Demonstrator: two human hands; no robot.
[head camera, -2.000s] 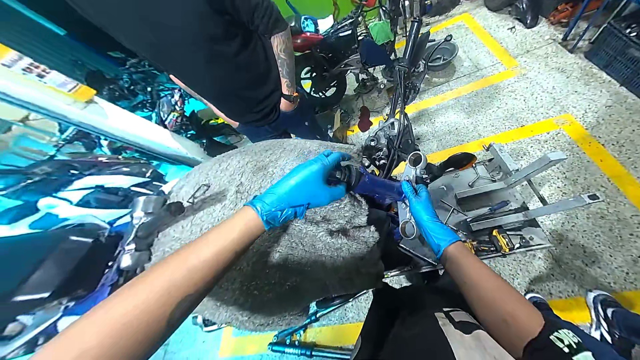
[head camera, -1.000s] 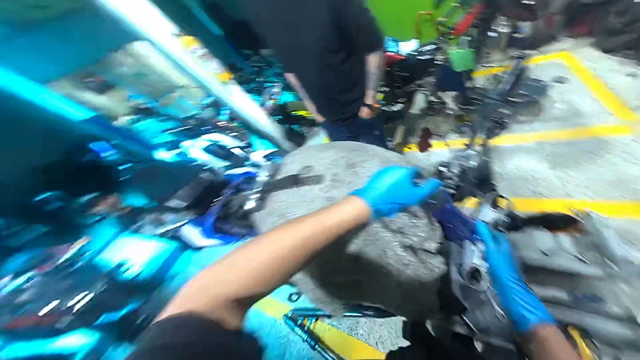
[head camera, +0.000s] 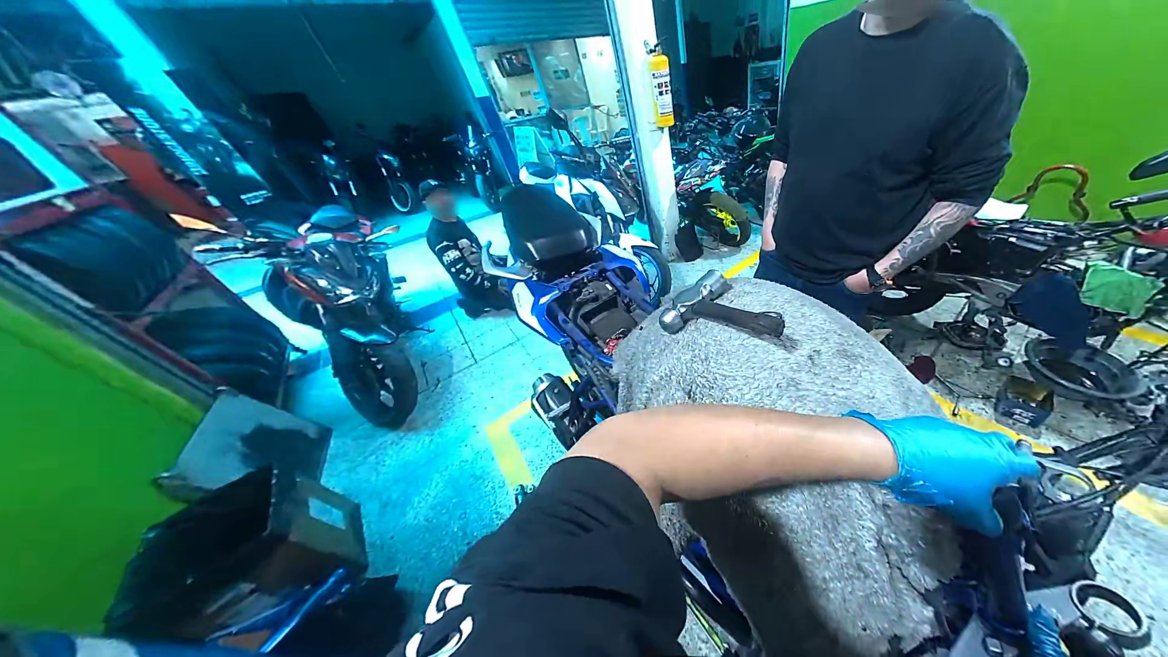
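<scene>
My left hand (head camera: 954, 465), in a blue glove, reaches across a large grey stone block (head camera: 803, 392) and closes around the upper end of a dark cylindrical part (head camera: 1008, 538) beside the block's right edge. Of my right hand (head camera: 1042, 631), only a bit of blue glove shows at the bottom right, against the lower part of the same piece; its fingers are mostly hidden. A metal ring (head camera: 1109, 611) on a grey metal piece is just right of it. A hammer (head camera: 721, 308) with a dark handle lies on top of the block.
A person in a black shirt (head camera: 899, 137) stands behind the block. Another person (head camera: 456, 251) is low down beside a blue and white motorcycle (head camera: 557, 237). A red and black motorcycle (head camera: 338, 292) stands left. A box with a black bag (head camera: 237, 557) is lower left, motorcycle parts (head camera: 1086, 365) at right.
The view has swung far to the left, showing more of the workshop. My right hand, plainly seen earlier, is now mostly out of frame at the bottom right.
</scene>
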